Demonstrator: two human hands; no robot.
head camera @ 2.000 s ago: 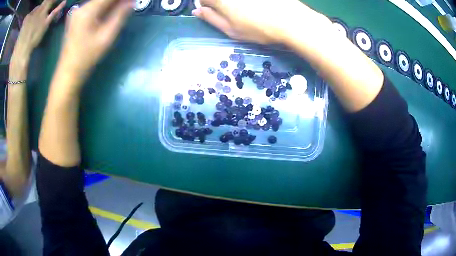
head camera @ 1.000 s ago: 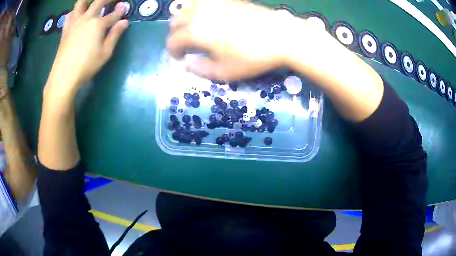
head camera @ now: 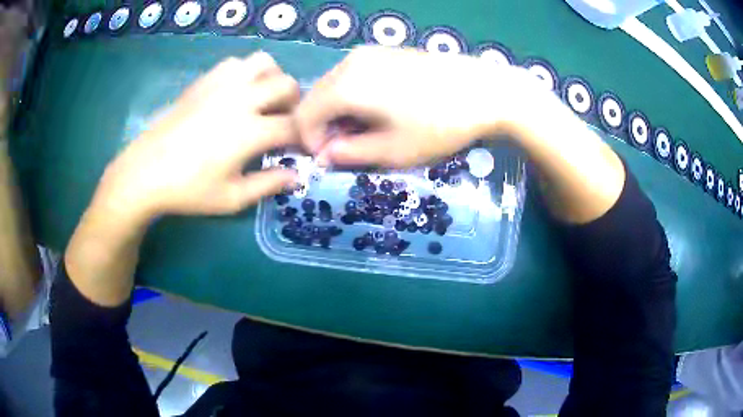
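Note:
A shallow clear tray [head camera: 383, 265] lies in front of me and holds many small black parts [head camera: 376, 205], a few pale ones and a plain whitish disc [head camera: 480, 161] at its right. My left hand [head camera: 224, 134] is over the tray's upper left, fingers bent and blurred. My right hand [head camera: 391, 106] is over the tray's upper part, fingertips curled close to my left fingers. Glare and blur hide whether either hand holds a part. A curved row of black-rimmed discs with white centres [head camera: 334, 24] runs beyond the tray.
The green table [head camera: 367, 318] curves round in front of me. A white strip [head camera: 692, 69] and translucent bottles, one with a yellow cap [head camera: 722, 67], are at the upper right. Another person's blurred arm [head camera: 16, 220] is at the left edge.
Both hands have come back from the disc row to the tray, my left hand moving right and down. More of the row is uncovered. The neighbour's arm has moved further out of view.

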